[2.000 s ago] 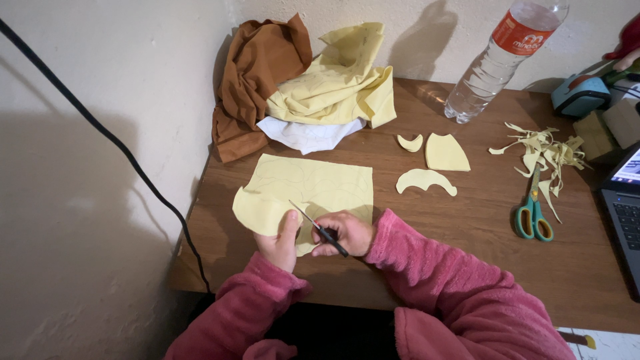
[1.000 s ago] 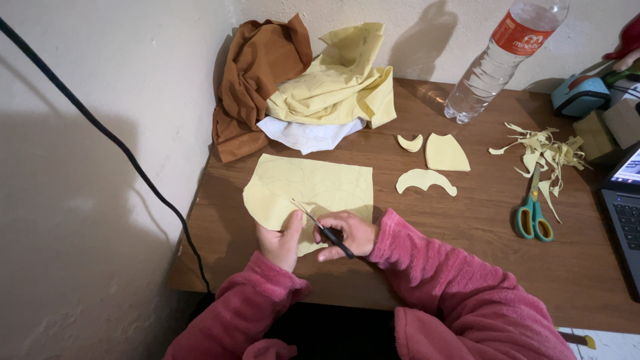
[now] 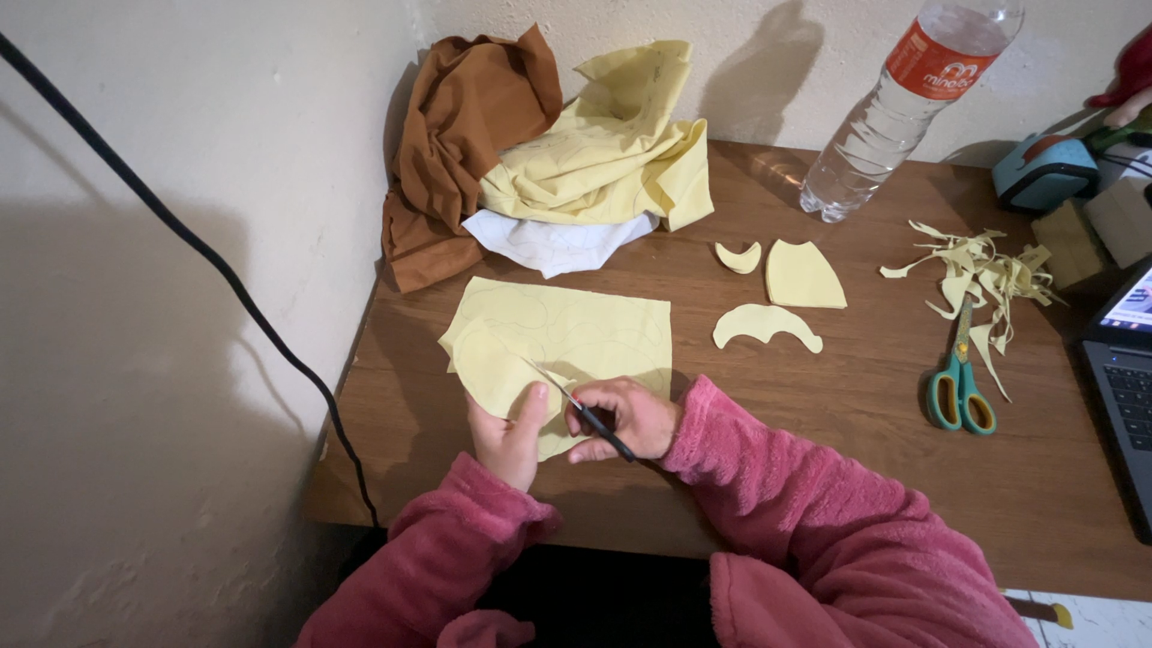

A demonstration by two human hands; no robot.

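Note:
My left hand (image 3: 510,435) pinches a rounded piece of yellow fabric (image 3: 493,364) between thumb and fingers. In my right hand (image 3: 625,418) is a pair of small scissors with black handles (image 3: 605,434); their blades reach the edge of the rounded piece. Under both lies a larger yellow fabric sheet (image 3: 612,328) with drawn curved outlines, flat on the wooden table. To the right rest a cut crescent (image 3: 740,259), a piece with curved sides (image 3: 804,274) and a scalloped arc (image 3: 767,326), all yellow.
Brown cloth (image 3: 468,117), crumpled yellow cloth (image 3: 594,171) and white cloth (image 3: 562,241) are heaped by the wall. A water bottle (image 3: 886,126) stands at the back. Fabric scraps (image 3: 981,265), green-handled scissors (image 3: 961,382) and a laptop (image 3: 1125,387) are at right. A black cable (image 3: 198,238) hangs at left.
The rounded piece in my left hand has turned and now shows a fuller round outline. The scissors in my right hand remain close to its edge.

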